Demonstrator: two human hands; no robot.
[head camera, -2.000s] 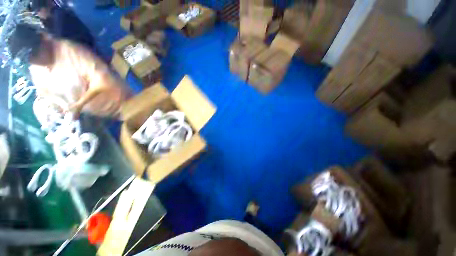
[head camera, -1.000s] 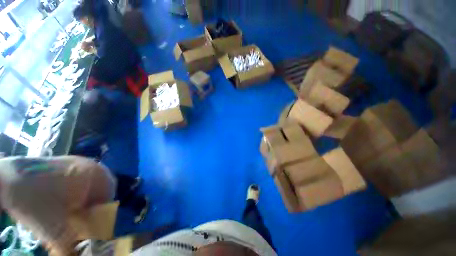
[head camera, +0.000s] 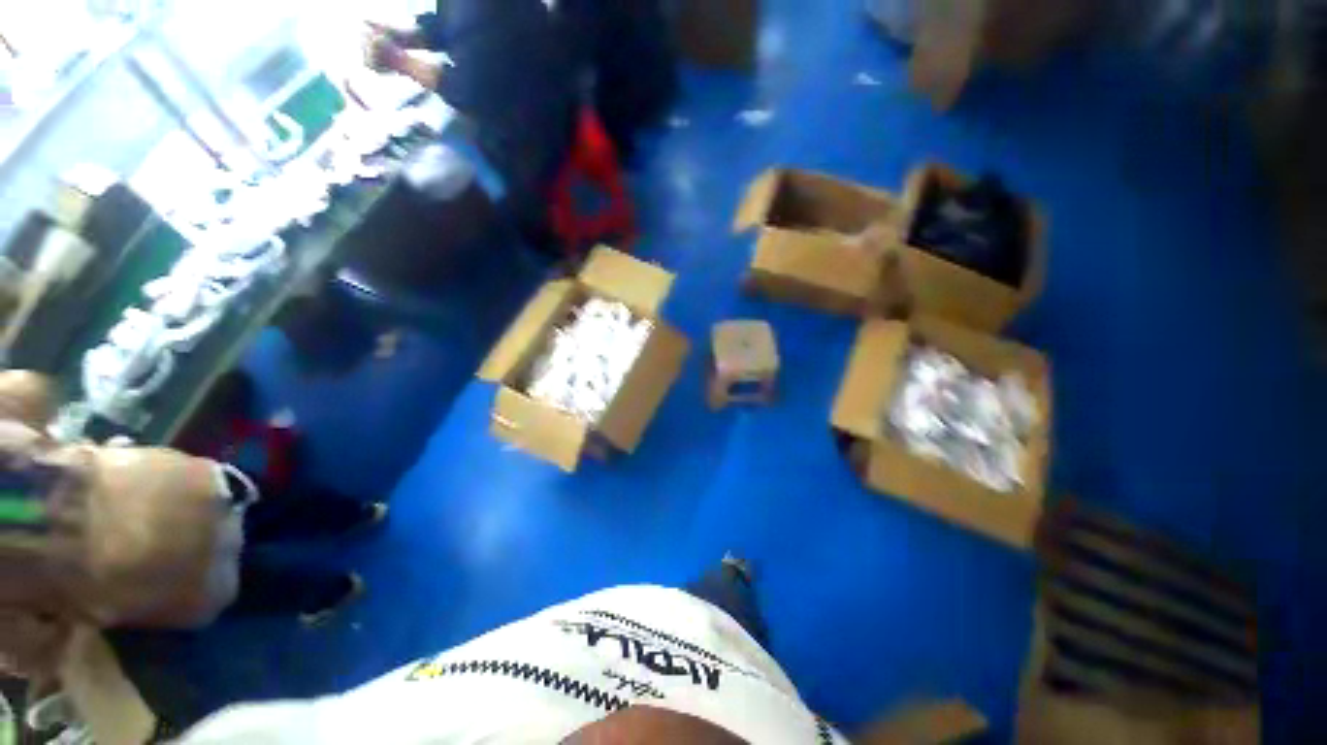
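Neither of my hands is in the picture; only my white printed shirt and one shoe show at the bottom. Nearest in front of me on the blue floor stands an open brown carton (head camera: 520, 422) filled with white parts (head camera: 590, 357). To its right is a small closed brown box or stool (head camera: 745, 360). Further right is another open carton (head camera: 931, 491) filled with white or clear-wrapped parts (head camera: 965, 418). The frame is blurred, so the parts' exact shape cannot be told.
Behind stand an open carton (head camera: 815, 277) and one holding a black bag (head camera: 972, 230). A slatted pallet (head camera: 1142, 619) lies at right. At left, white parts (head camera: 218, 277) lie along a green bench. A person in a peach top (head camera: 153, 531), a dark-clothed person (head camera: 509, 88) and a red stool (head camera: 592, 189) are beside it.
The view has moved forward and turned. The filled cartons now appear nearer and further right. The stacked brown cartons on the right have left the picture, and the slatted pallet shows at lower right.
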